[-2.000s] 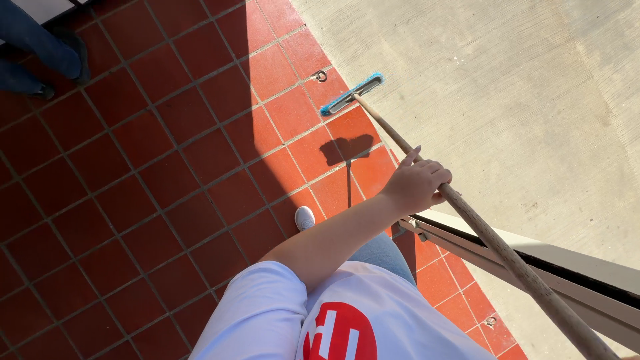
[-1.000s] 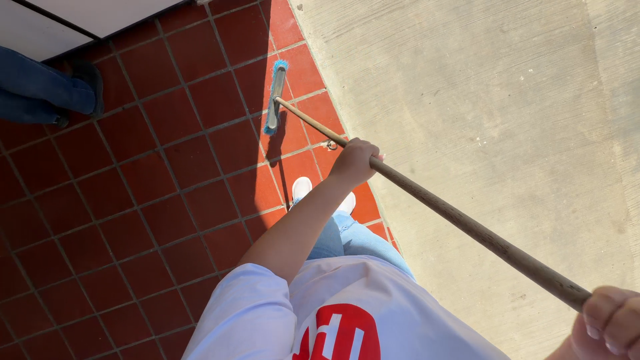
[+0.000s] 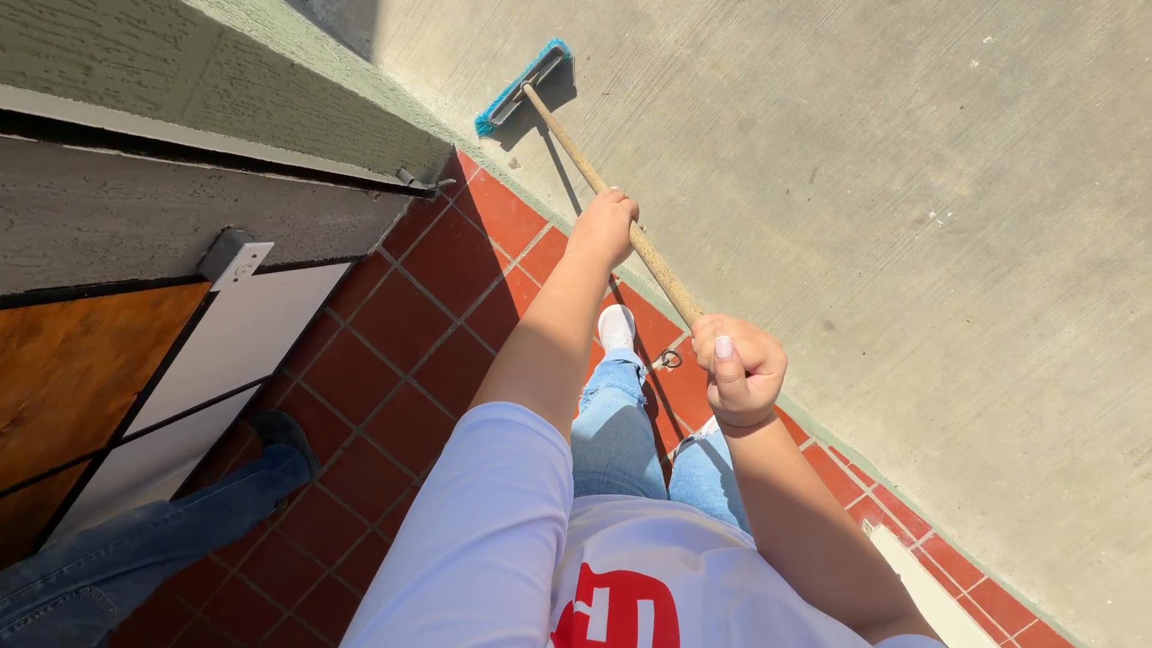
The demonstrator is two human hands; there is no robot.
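A broom with a long wooden handle (image 3: 572, 148) slants from the upper middle down to my hands. Its head (image 3: 525, 87), with blue bristles, rests on the concrete just past the edge of the red tiles. My left hand (image 3: 607, 225) grips the handle about midway along what shows. Closed around the upper end of the handle, nearer my body, is my right hand (image 3: 742, 367), thumb on top. Which arm is which is judged from where each enters: the left one from my left sleeve, the right one from the lower right.
Red floor tiles (image 3: 360, 363) run beside the concrete ground (image 3: 900, 198). A green textured wall (image 3: 270, 99) stands at upper left, with a metal ring (image 3: 670, 358) by my feet. Another person's leg in jeans (image 3: 180, 531) is at lower left, beside orange and white panels (image 3: 234, 328).
The broom head has gone from the red tiles onto the concrete. My right hand, at the frame's edge a second ago, now shows whole on the handle. The view has shifted strongly.
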